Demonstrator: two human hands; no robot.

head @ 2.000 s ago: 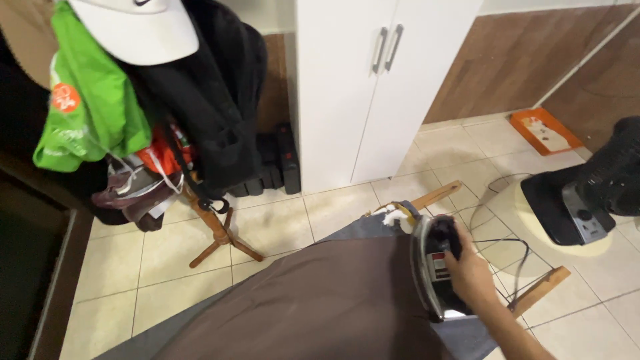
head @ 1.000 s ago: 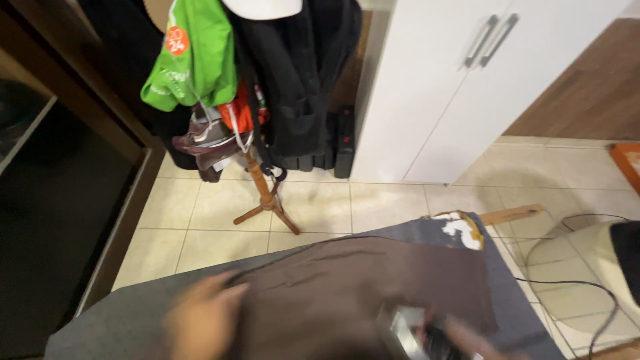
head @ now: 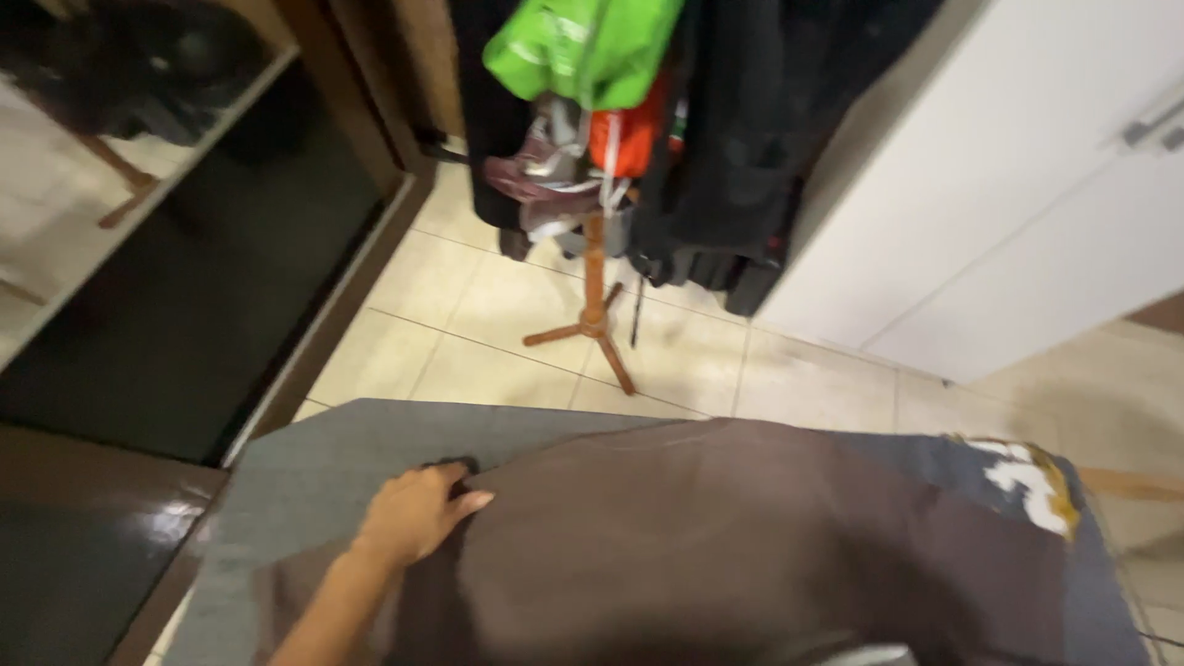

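A brown garment point(head: 666, 518) lies spread over a grey-blue ironing board point(head: 305, 481) with a torn corner at its right end. My left hand point(head: 416, 513) rests at the garment's upper left edge, with fingers around a dark bit of cloth near the board's far side. Whether it pinches that cloth is not plain. At the bottom edge of the view a small part of the clothes iron point(head: 865, 657) shows, blurred, over the garment. My right hand is out of view.
Beyond the board stands a wooden coat rack point(head: 593, 319) hung with dark clothes and a green bag point(head: 592, 46). A white cabinet point(head: 953, 185) is at the right, a dark mirrored sliding door point(head: 213, 268) at the left. A wooden leg juts from the board's right end.
The view has swung left. Two seconds ago my right hand held the iron at the board's right end; a second ago the iron was over the garment. My left hand is now at the garment's far edge.
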